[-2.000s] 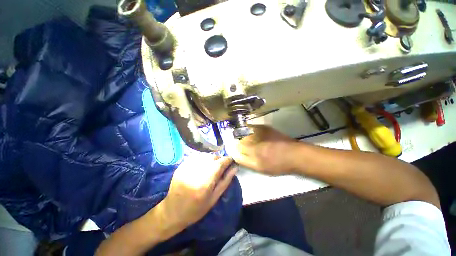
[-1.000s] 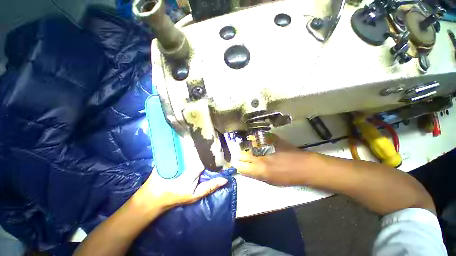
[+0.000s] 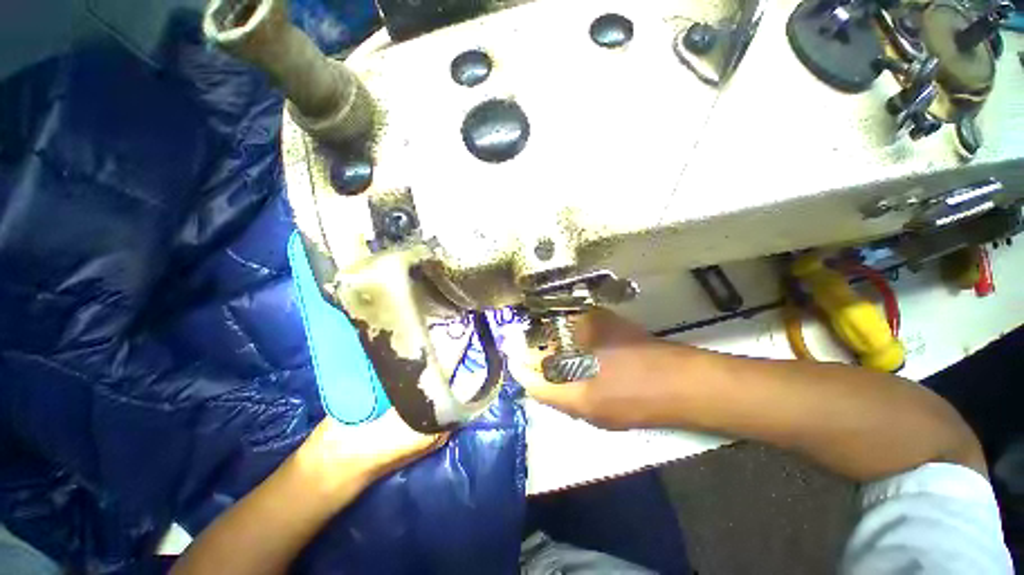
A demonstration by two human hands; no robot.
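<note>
The shiny navy puffer jacket (image 3: 135, 303) fills the left side and hangs over the table's front edge. The cream sewing machine head (image 3: 629, 135) stands over its edge, with the worn curved take-up lever guard (image 3: 395, 337) in front. My left hand (image 3: 365, 444) lies on the jacket below the guard, its fingers partly hidden by the guard. My right hand (image 3: 595, 376) is right of the needle area, behind the knurled screw (image 3: 570, 365); its fingertips are partly hidden. I cannot tell what either hand grips. The needle itself is not clear in the bright light.
A light-blue bar (image 3: 337, 348) is left of the head. Yellow-handled snips (image 3: 848, 315) lie under the arm on the white table (image 3: 629, 461). A slotted black tool (image 3: 716, 289) is behind my right hand. A small red handle (image 3: 985, 272) is at the far right.
The view has shifted and the machine head looks larger than at first. My left hand has moved left and down from beside my right hand, partly behind the guard. More of the jacket's front edge shows.
</note>
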